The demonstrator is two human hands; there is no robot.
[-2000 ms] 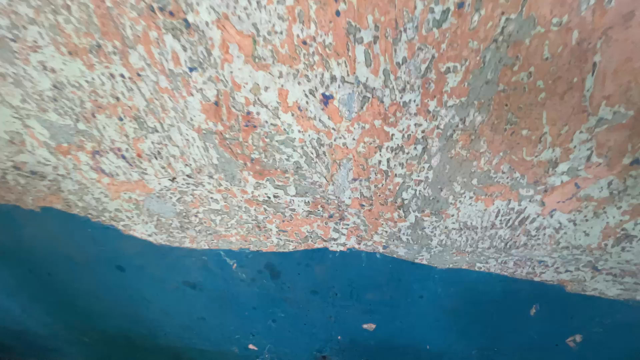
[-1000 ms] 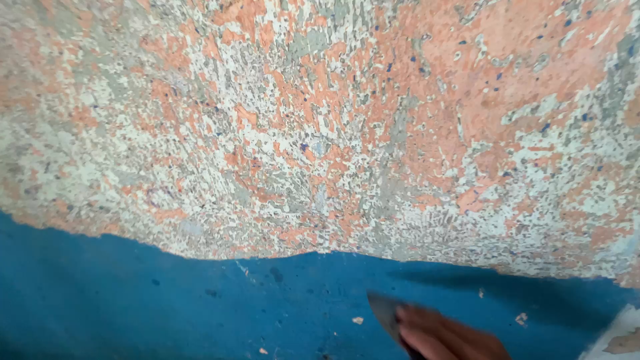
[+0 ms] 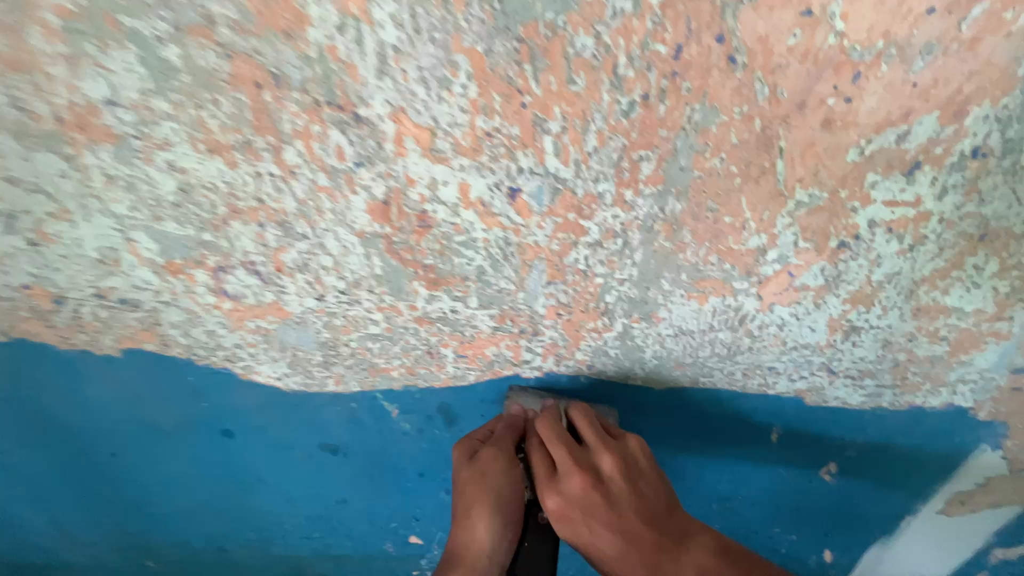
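Observation:
Both hands are on one scraper [image 3: 522, 395], a wide flat metal blade with a black handle. My left hand [image 3: 488, 488] grips it from the left, with the thumb near the blade. My right hand [image 3: 604, 480] closes around it from the right, its fingers pressed on the blade. The blade lies flat on the blue paint [image 3: 240, 472], its front edge just below the ragged border where the blue meets the mottled orange, white and grey scraped surface [image 3: 512, 224]. The fingers cover part of the blade and handle.
A white band [image 3: 928, 520] crosses the lower right corner beside a bare tan patch [image 3: 984, 496]. Small paint flakes [image 3: 828, 472] dot the blue area at the right. The ragged paint border runs across the whole view.
Two seconds ago no hand was in view. One second ago a single hand with the scraper showed at the lower right; now both hands hold it nearer the middle, its blade close to the border.

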